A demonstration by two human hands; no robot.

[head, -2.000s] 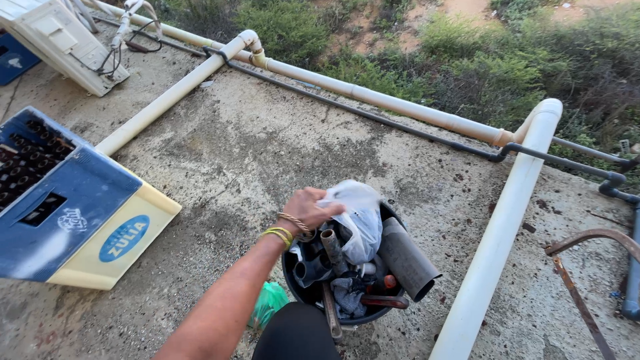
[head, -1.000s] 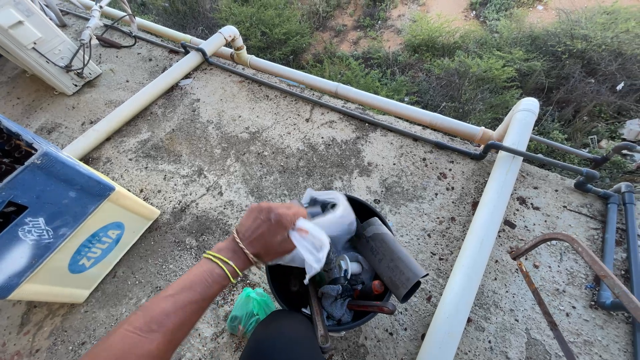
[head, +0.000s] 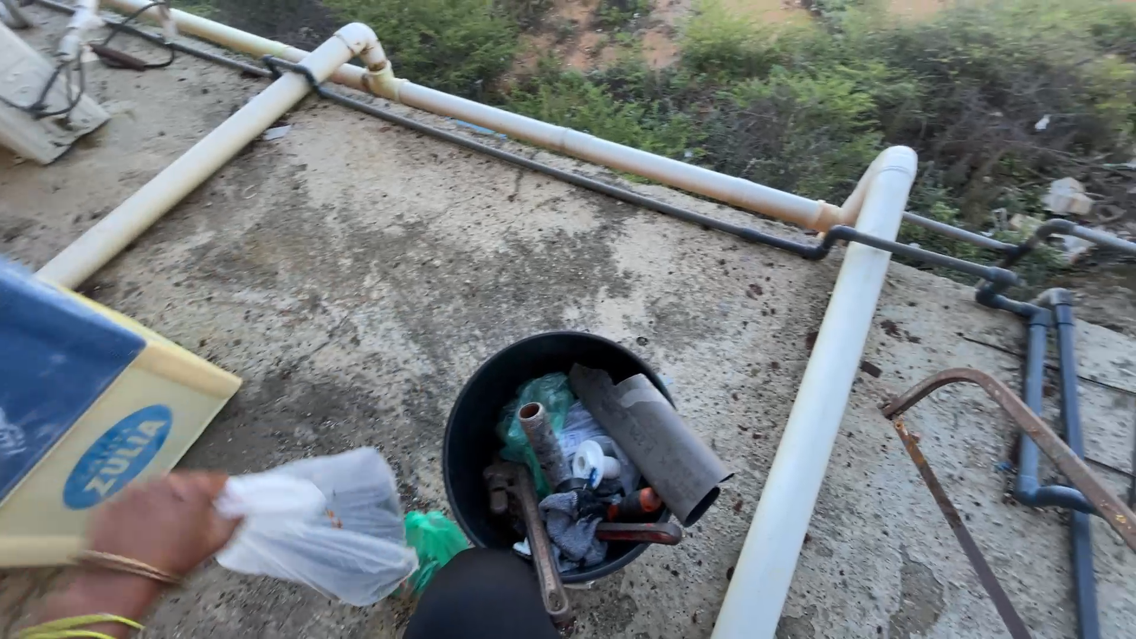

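My left hand [head: 160,524] grips the gathered top of a translucent white plastic bag [head: 328,524], held left of a black bucket [head: 470,426]. What lies inside the bag is unclear. In the bucket are a pipe wrench [head: 537,541], a rusty pipe piece [head: 545,439], a wide grey pipe piece [head: 661,444], a white plastic fitting [head: 593,463], a grey rag [head: 572,528], a tool with an orange handle [head: 635,504] and a green plastic bag [head: 546,404]. Another green plastic bag [head: 433,543] sits on the ground beside the bucket. My right hand is out of view.
A blue and cream crate [head: 186,382] stands at the left. White pipes [head: 816,399] and thin dark pipes [head: 577,177] cross the concrete floor [head: 399,266]. At the right is a rusty metal frame [head: 1003,390], near blue-grey pipes [head: 1034,399]. My dark-clothed knee [head: 484,599] touches the bucket area.
My left hand has moved left from over the bucket, carrying the white bag out of it. The green bag and more of the bucket's contents now show.
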